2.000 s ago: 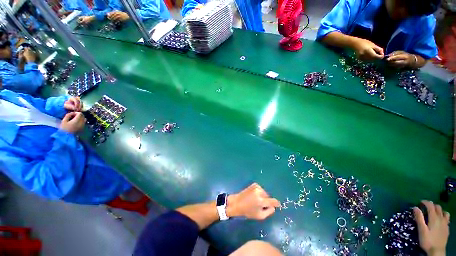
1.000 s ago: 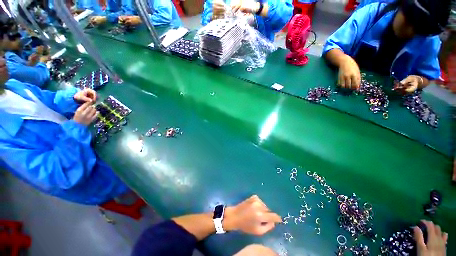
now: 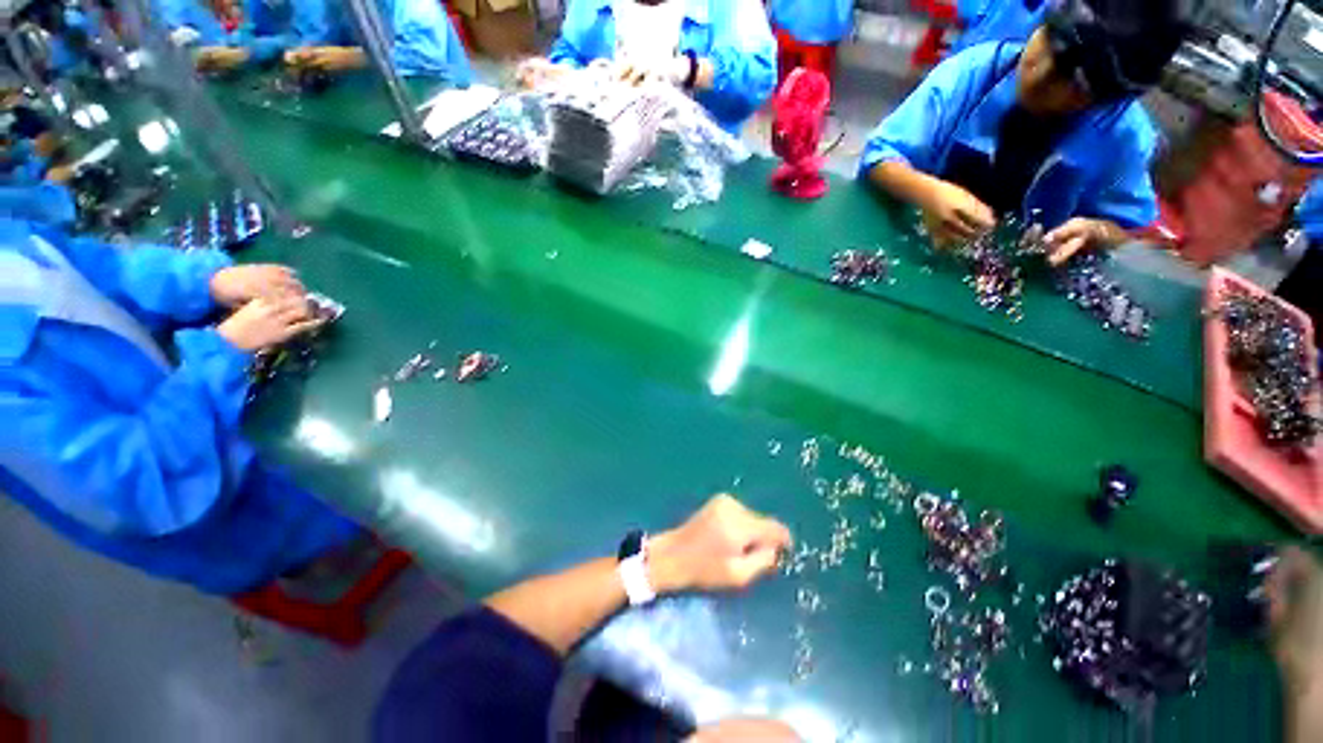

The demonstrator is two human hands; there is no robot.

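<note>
My left hand (image 3: 726,546), with a white-banded watch, has curled fingers. Its fingertips are beside loose thin rings (image 3: 842,544) on the green table; whether they pinch one is unclear. A tangled heap of brighter rings (image 3: 961,540) lies to their right, more hardware (image 3: 969,639) below it. A larger glittering heap of dark metal pieces (image 3: 1110,631) lies farther right. What appears to be my right hand (image 3: 1296,610) is blurred and cut off at the right edge, right of that heap; what it holds is unclear. Bare skin shows at the bottom edge.
A small dark object (image 3: 1114,491) stands above the dark heap. A pink tray (image 3: 1230,436) of metal parts is at far right. Blue-smocked people work at left and opposite. A pale tray stack (image 3: 598,138) and red fan (image 3: 800,134) stand on the far side.
The view has swung right, bringing the pink tray in. The hand at the right has moved off the dark heap towards the edge. The left neighbour's hands now cover the trays. My left hand stays by the rings.
</note>
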